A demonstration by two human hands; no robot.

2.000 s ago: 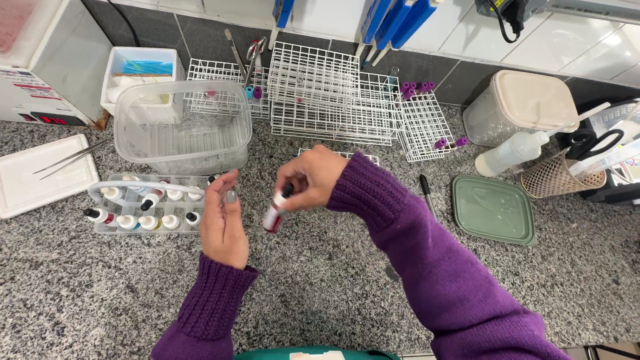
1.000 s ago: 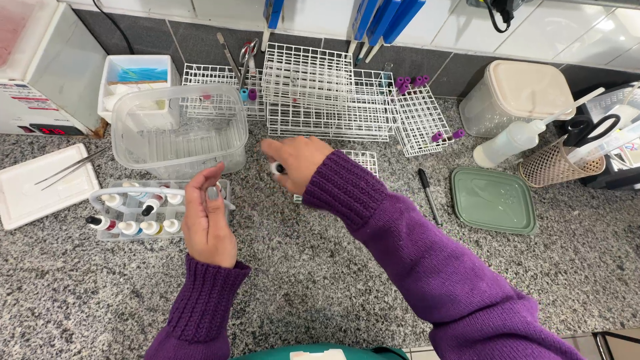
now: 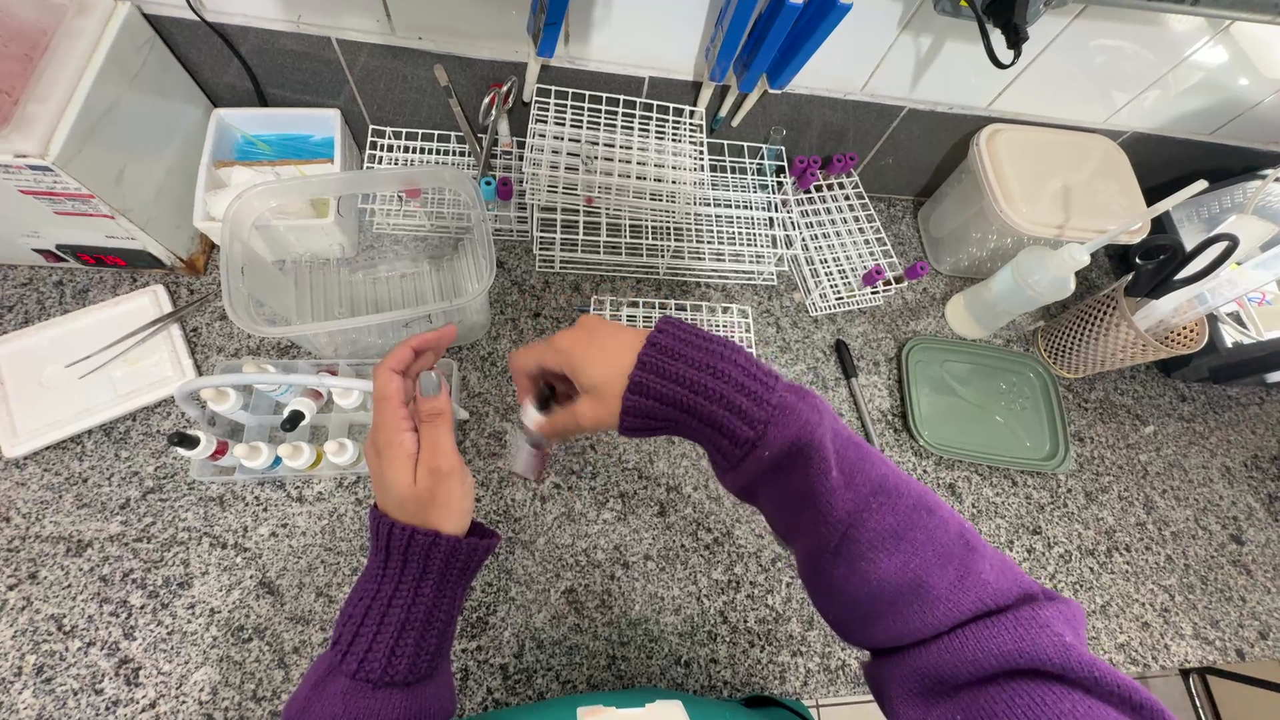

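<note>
My right hand (image 3: pixel 585 375) is closed on a small dropper bottle (image 3: pixel 530 450) with a black top and dark red contents, tilted and blurred above the granite counter. To its left, my left hand (image 3: pixel 420 435) is raised with the fingers up; whether something small is held behind the thumb cannot be told. Beside and partly behind the left hand is a clear plastic caddy (image 3: pixel 275 470) with a pale handle, holding several dropper bottles with white or black tops. A clear plastic tub (image 3: pixel 360 335) of glass tubes stands behind that hand.
White wire racks (image 3: pixel 660 265) line the back, some with purple-capped tubes (image 3: pixel 873 274). A small wire rack (image 3: pixel 735 318) lies behind my right hand. At right are a black marker (image 3: pixel 855 390), green lid (image 3: pixel 985 405), squeeze bottle (image 3: pixel 1015 290) and mesh holder (image 3: pixel 1110 335). Tweezers (image 3: pixel 140 335) lie on a white lid (image 3: pixel 95 390) at left.
My right hand has moved with the bottle, whose dark red body shows below the fingers again after being mostly hidden one second ago. My left hand remains near the caddy.
</note>
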